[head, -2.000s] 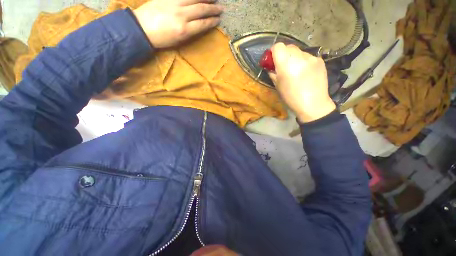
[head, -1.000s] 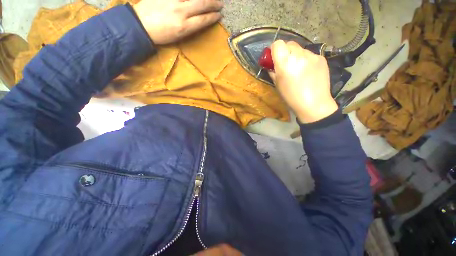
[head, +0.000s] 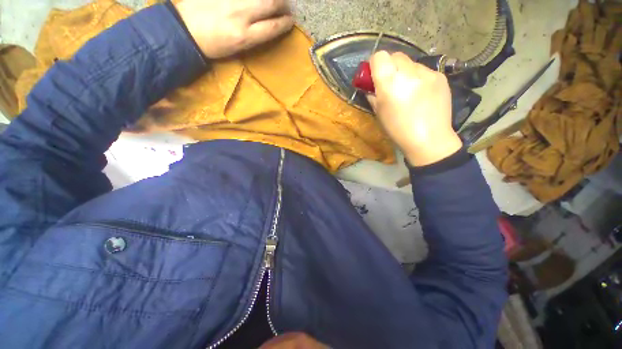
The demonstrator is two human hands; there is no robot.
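Observation:
The mustard-tan garment piece point(head: 273, 102) lies creased on the pale speckled table, against the front of my jacket. My left hand point(head: 235, 26) rests on its upper edge with the fingers together, cut off by the top of the picture; whether it pinches the edge is hidden. My right hand point(head: 412, 105) is closed on the red handle of the steam iron point(head: 339, 65). The iron's pointed tip faces left and touches or overlaps the right edge of the garment piece. Its rear is partly hidden behind my hand.
A ribbed hose point(head: 492, 44) and black cable run from the iron's rear to the top edge. Dark scissors point(head: 510, 105) and a thin wooden stick point(head: 498, 136) lie right of it. A crumpled brown pile point(head: 573, 116) lies far right. Another brown piece point(head: 10, 78) is far left.
The iron and my right hand have shifted very slightly up in the picture. My left hand has moved slightly up and left. The garment piece looks nearly the same.

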